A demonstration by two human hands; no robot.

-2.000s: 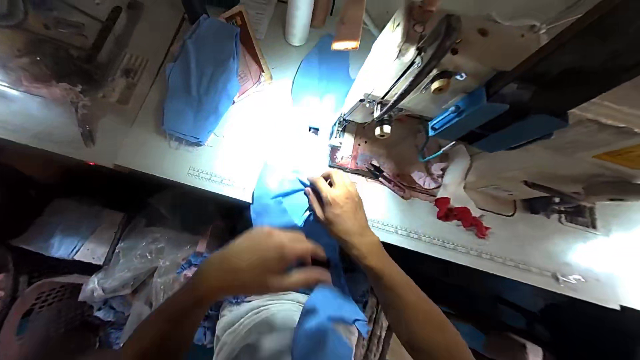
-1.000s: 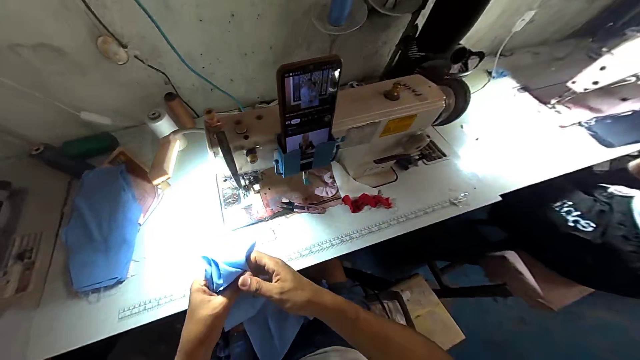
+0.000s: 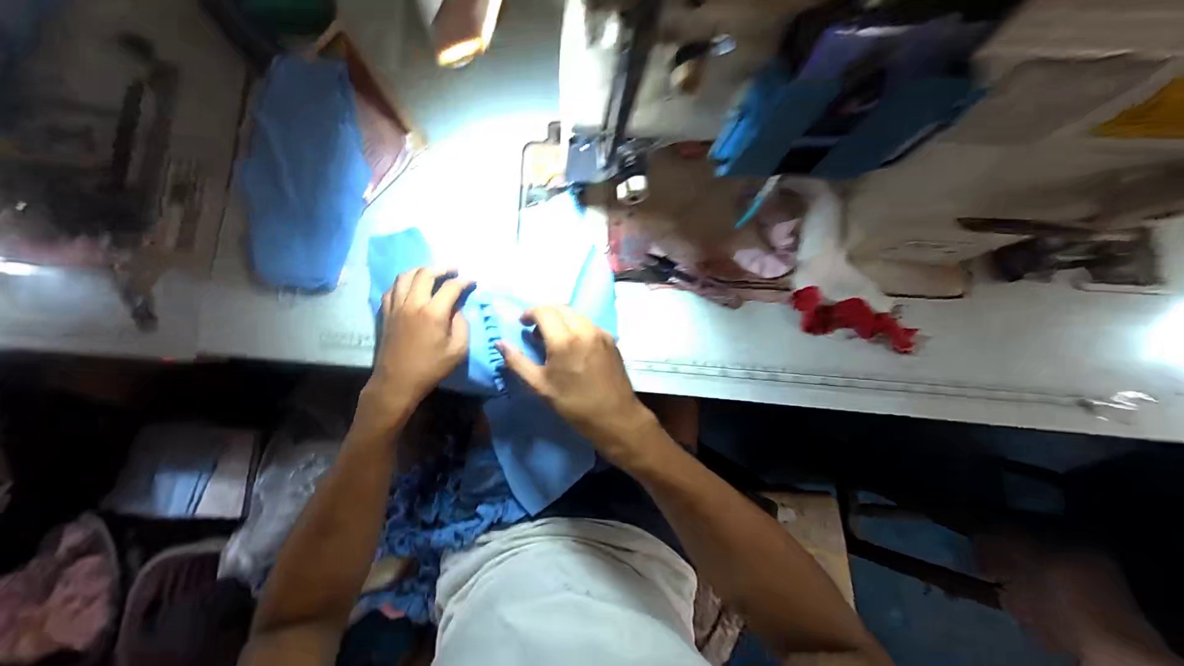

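Note:
A light blue fabric piece (image 3: 541,453) lies over the front edge of the sewing table, one end hanging down and another reaching the needle area of a sewing machine (image 3: 601,157). A gathered or ruffled strip (image 3: 492,347) runs down its middle. My left hand (image 3: 421,324) rests on the fabric left of this strip, fingers curled. Just right of the strip, my right hand (image 3: 573,370) has thumb and index finger on the cloth; whether it pinches it is unclear. Glare washes out the cloth near the needle.
More blue fabric (image 3: 305,176) lies at the left by a wooden box (image 3: 379,120). Red cloth scrap (image 3: 853,319) lies on the tabletop right of the machine. A clear ruler or tape (image 3: 795,375) runs along the front edge. Below left stand baskets (image 3: 171,592) and plastic-wrapped things.
The fabric, bunched up between both hands a second ago, is now spread on the tabletop with the hands apart on it. The view has swung down and left.

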